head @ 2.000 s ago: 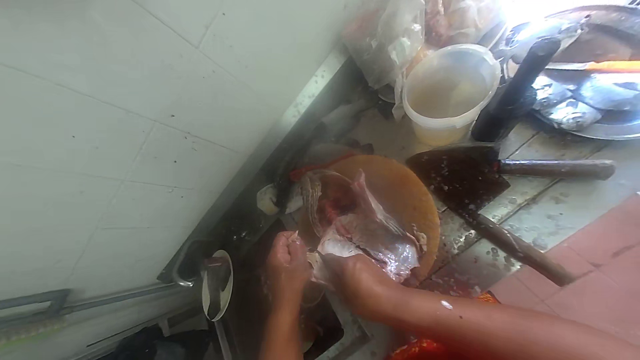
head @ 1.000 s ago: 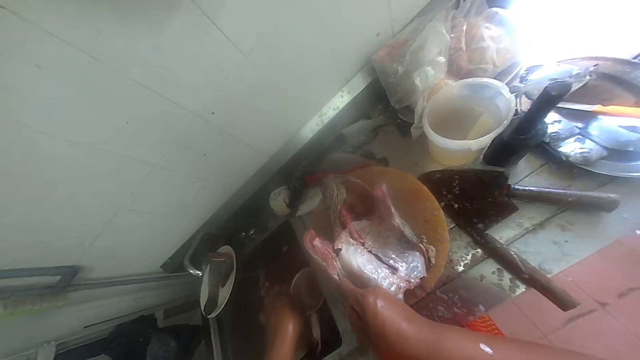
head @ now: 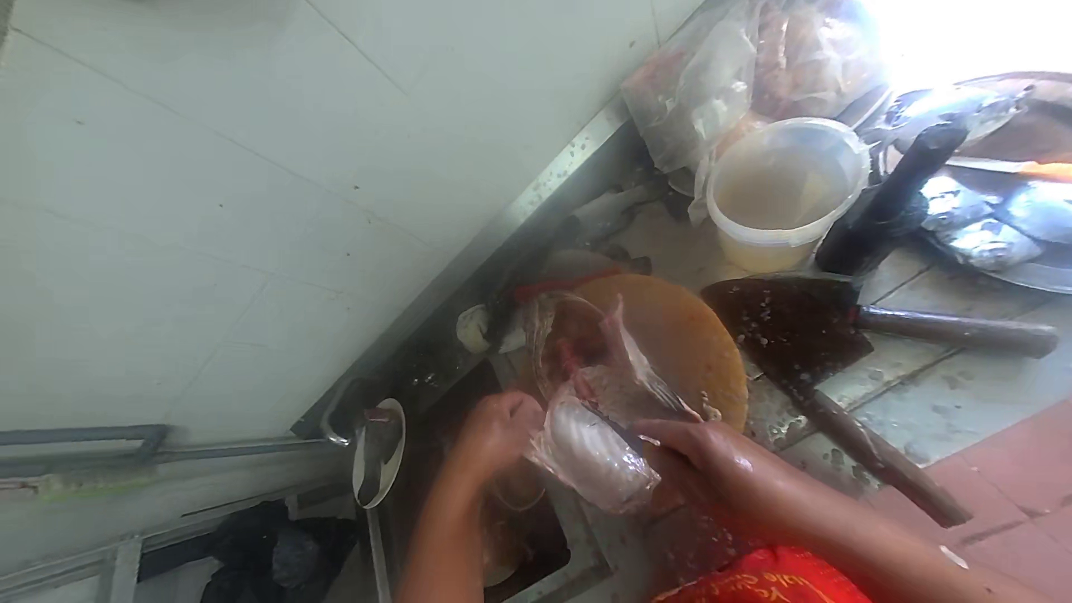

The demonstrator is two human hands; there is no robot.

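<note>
A large cut-open piece of fish (head: 595,444) with pale, shiny flesh lies partly on a round wooden chopping board (head: 695,335) and overhangs its near edge. My left hand (head: 502,427) is closed on the left edge of the fish, above the sink. My right hand (head: 699,448) grips its right side, thumb on top and fingers hidden beneath. Right of the board lie a cleaver with a broad dark blade (head: 787,327) and a wooden handle, and another wooden handle (head: 888,456) that runs toward the lower right.
Behind the board stand a white plastic tub (head: 787,184) of cloudy liquid and plastic bags (head: 703,92) of food. A metal tray (head: 1043,276) with silvery fish is at the right, beside an upright black object (head: 892,201). A sink (head: 536,553) lies below my left hand; a tiled wall (head: 251,209) rises left.
My left hand has come up from low over the sink to the edge of the fish. The fish's near part is now lifted and turned between my hands.
</note>
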